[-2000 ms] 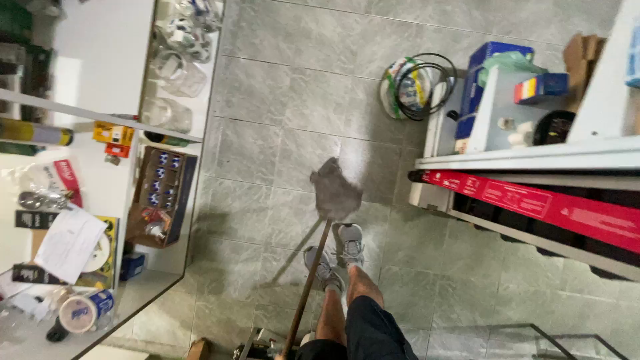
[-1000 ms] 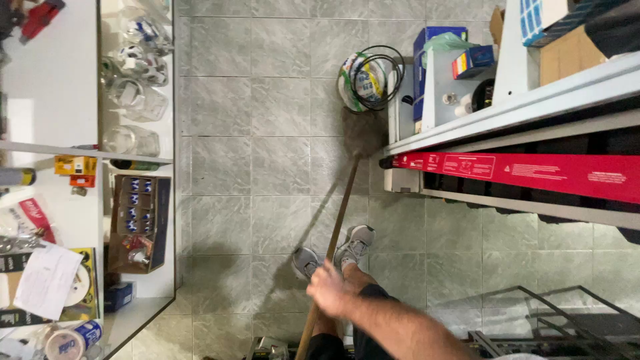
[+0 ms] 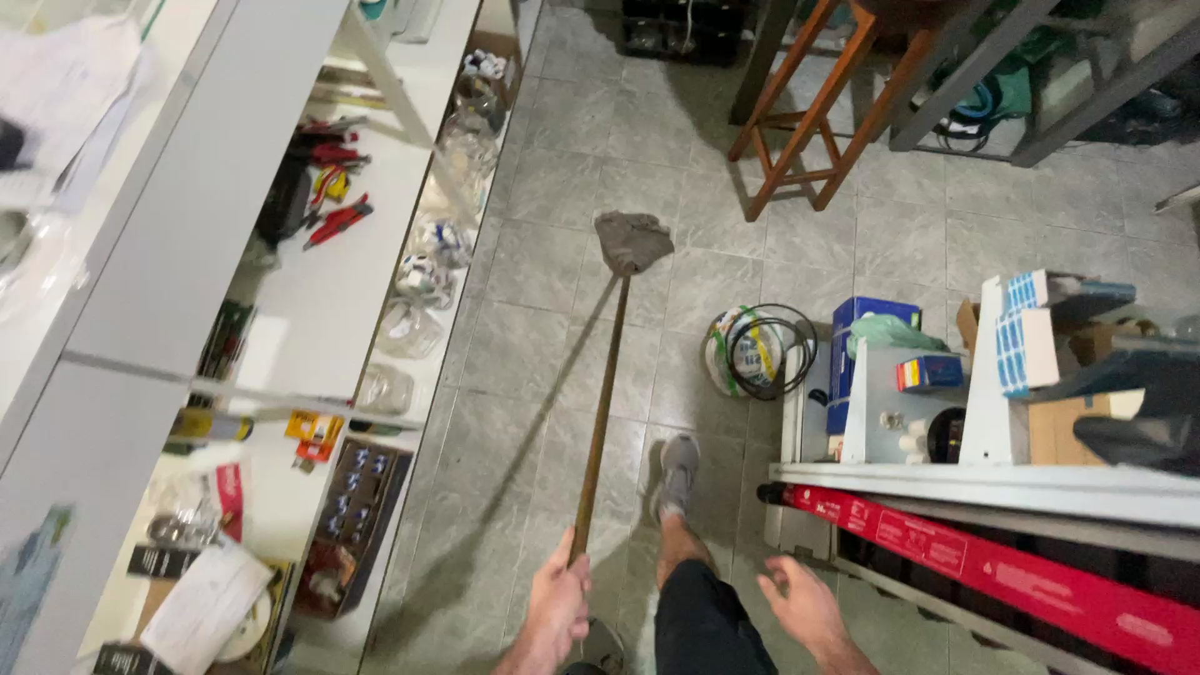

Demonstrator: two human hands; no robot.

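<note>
A mop with a long wooden handle [image 3: 603, 412] reaches forward from my left hand [image 3: 558, 600], whose fingers are closed around its near end. At the far end a grey-brown cloth mop head [image 3: 634, 243] lies on the tiled floor, short of a wooden stool. My right hand [image 3: 804, 605] is held over the floor right of my leg, fingers apart, with nothing in it. The red long box on the shelving is the nearest thing on its right side.
Open white shelves [image 3: 281, 328] with tools and jars line the left. A wooden stool [image 3: 797, 122] stands ahead. A bucket [image 3: 741, 352] with a coiled black cable is beside the right shelving, where a long red box [image 3: 975, 553] juts along the edge.
The mop head has moved away from beside the bucket to the floor farther ahead and left. Both hands are now in view, and one foot has stepped forward. The view has shifted forward.
</note>
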